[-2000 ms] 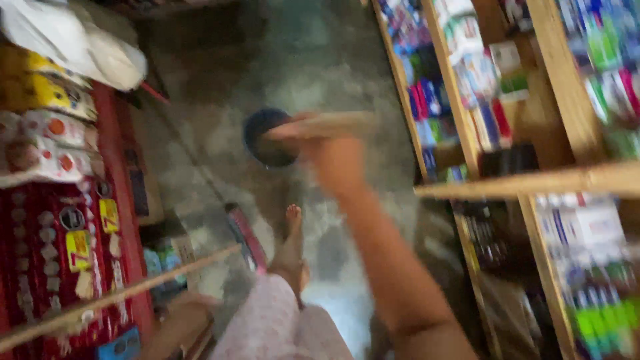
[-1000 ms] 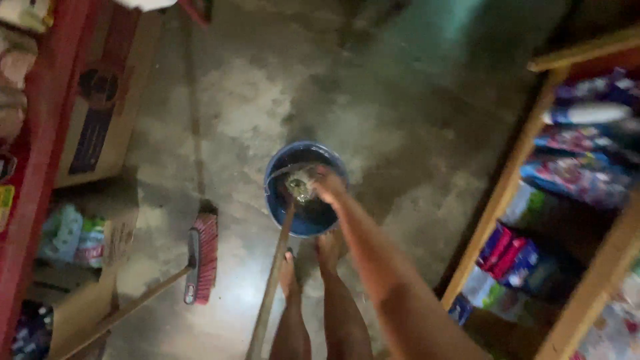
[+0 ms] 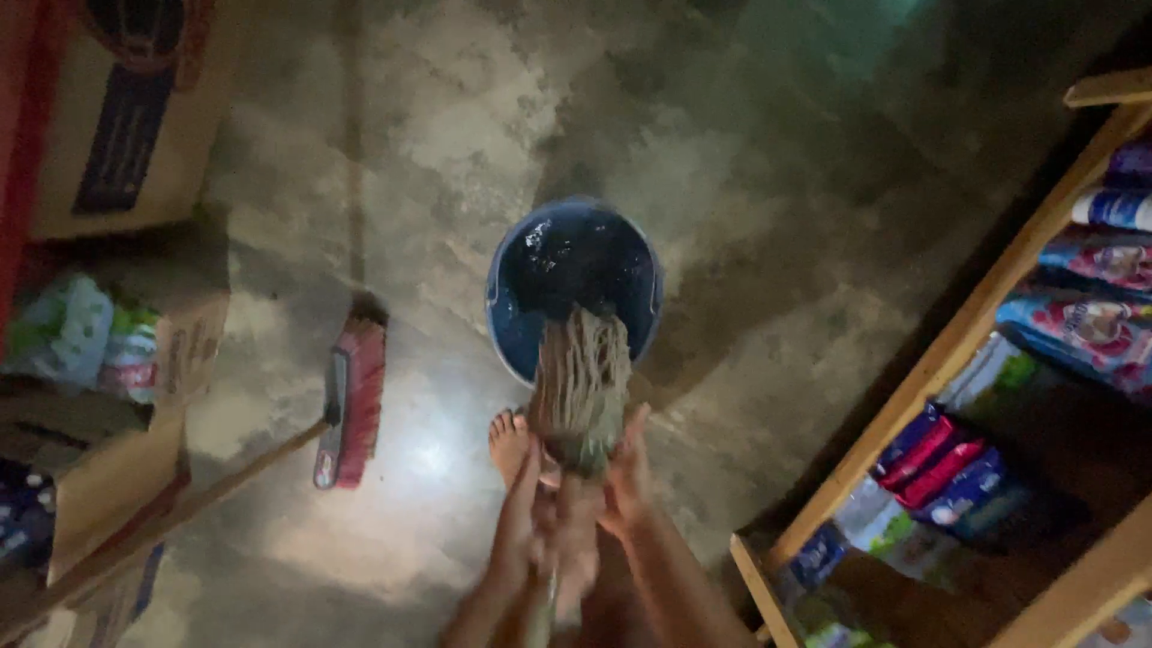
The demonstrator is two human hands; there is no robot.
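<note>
A grey string mop (image 3: 585, 378) lies tilted with its wet strands over the near rim of a round blue bucket (image 3: 652, 315), which holds dark, shiny liquid. My left hand (image 3: 533, 490) is at the left of the mop's upper end, and my right hand (image 3: 627, 486) is at its right, a finger pointing up along the strands. Both grip around the mop's top and handle, though motion blur hides the fingers' exact hold. The handle (image 3: 551, 598) runs down between my forearms. A bare foot (image 3: 507, 443) shows just left of the mop.
A red-bristled broom (image 3: 360, 405) rests on the concrete floor (image 3: 432, 171) to the left, its wooden handle running to the lower left. Cardboard boxes (image 3: 166, 360) line the left side. At the right, wooden shelves (image 3: 954, 351) hold packaged goods.
The mop strands, low inside the bucket a second ago, have come up onto its near rim. My right hand has moved back from inside the bucket, and my left hand has come into view.
</note>
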